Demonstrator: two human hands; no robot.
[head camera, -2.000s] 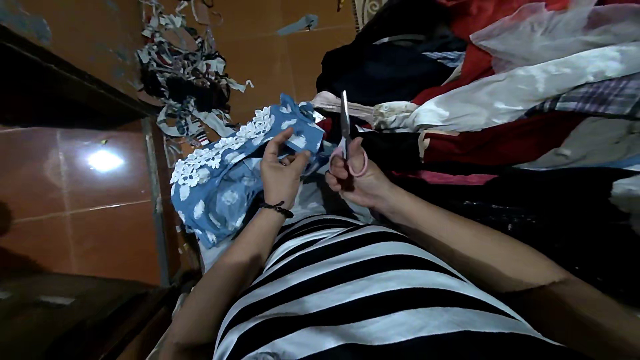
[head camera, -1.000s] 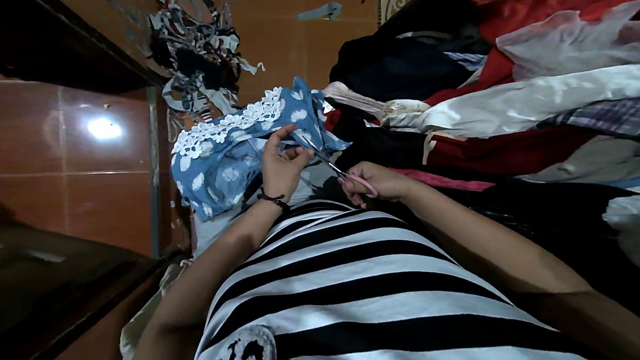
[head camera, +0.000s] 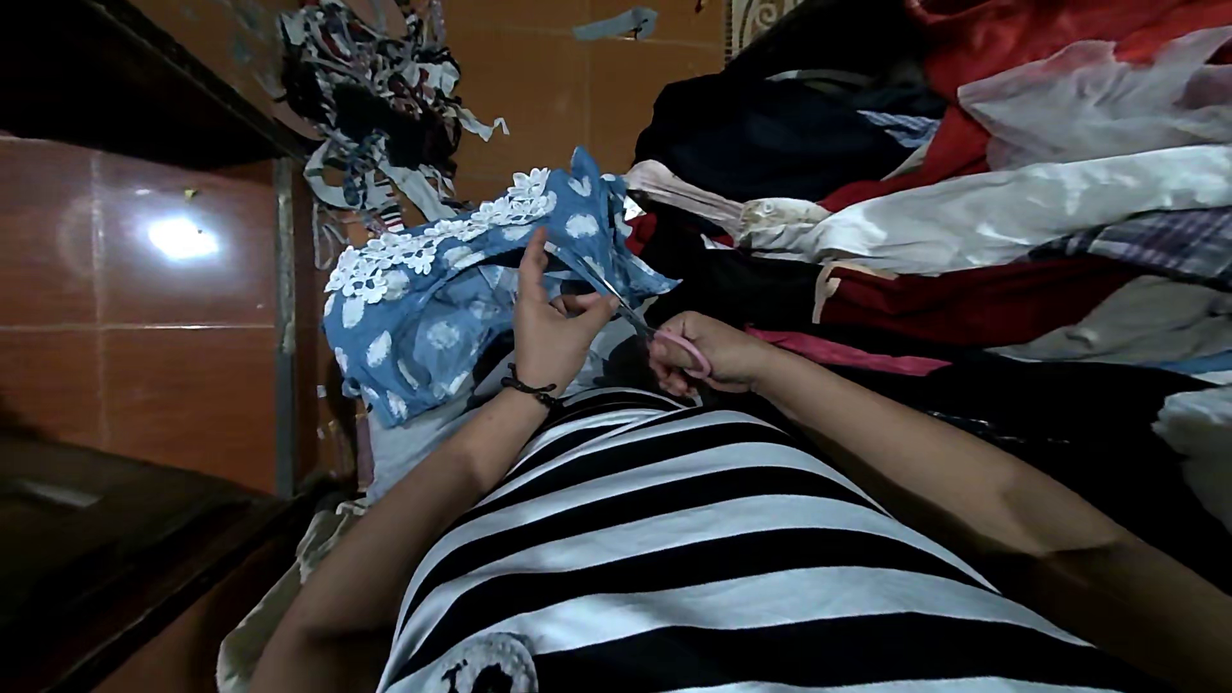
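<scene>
My right hand (head camera: 707, 354) is closed on the pink handles of a pair of scissors (head camera: 685, 350), whose blades point up and left to the cloth near my left thumb. A blue garment with white spots (head camera: 433, 332) lies over my lap, with white flower lace (head camera: 443, 236) along its upper edge. My left hand (head camera: 558, 322) holds an edge of this garment between thumb and fingers, its index finger raised. The blade tips are partly hidden by the cloth and thumb.
Cloth strips and scraps (head camera: 375, 106) lie heaped on the tiled floor beyond the garment. A pile of clothes (head camera: 924, 241), red, white, black and plaid, spreads on the right. A grey scrap (head camera: 616, 24) lies at the top. Dark wooden furniture (head camera: 144, 77) stands at the left.
The scissors were upright beside the garment two seconds ago; they have tilted left and their blades now meet the cloth at my left hand. The view has shifted slightly.
</scene>
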